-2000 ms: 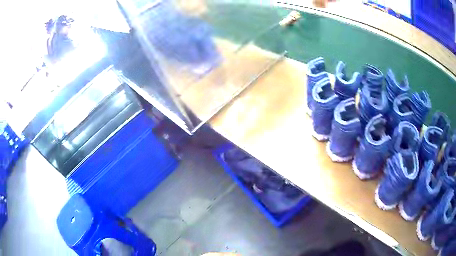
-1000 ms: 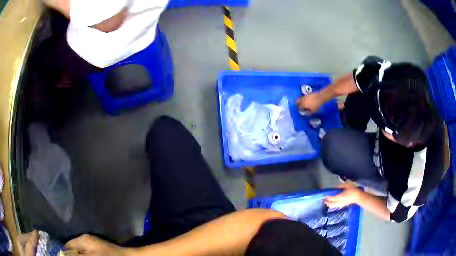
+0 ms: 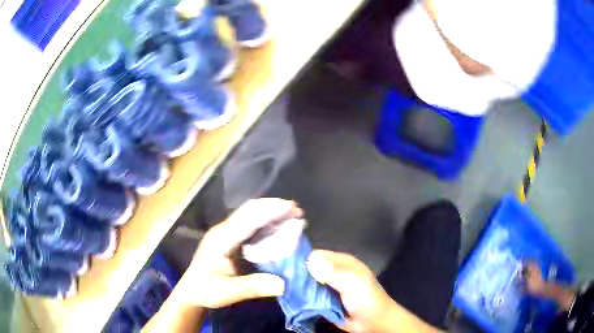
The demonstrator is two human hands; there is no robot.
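A blue denim boot upper (image 3: pixel 303 289) is held in front of me over my lap, its open end pointing down toward the bottom of the view. A pale sole (image 3: pixel 277 240) covers its upper-left end. My left hand (image 3: pixel 238 260) is wrapped around the sole end, thumb across the denim. My right hand (image 3: pixel 345 283) grips the shaft, with its thumb on the denim. Some fingers are hidden behind the boot.
Rows of denim boots with pale soles (image 3: pixel 111 169) stand on the tan bench edge (image 3: pixel 215 153) beside the green belt (image 3: pixel 49 97). A person in white sits on a blue stool (image 3: pixel 452 156). Another person's hand (image 3: pixel 547 286) is in a blue crate (image 3: pixel 501 260). A translucent bag (image 3: pixel 260 162) hangs below the bench.
My view has turned toward the bench, and the rows of boots now show at left. Both hands, partly cut off before, are now near the lower middle with the boot between them.
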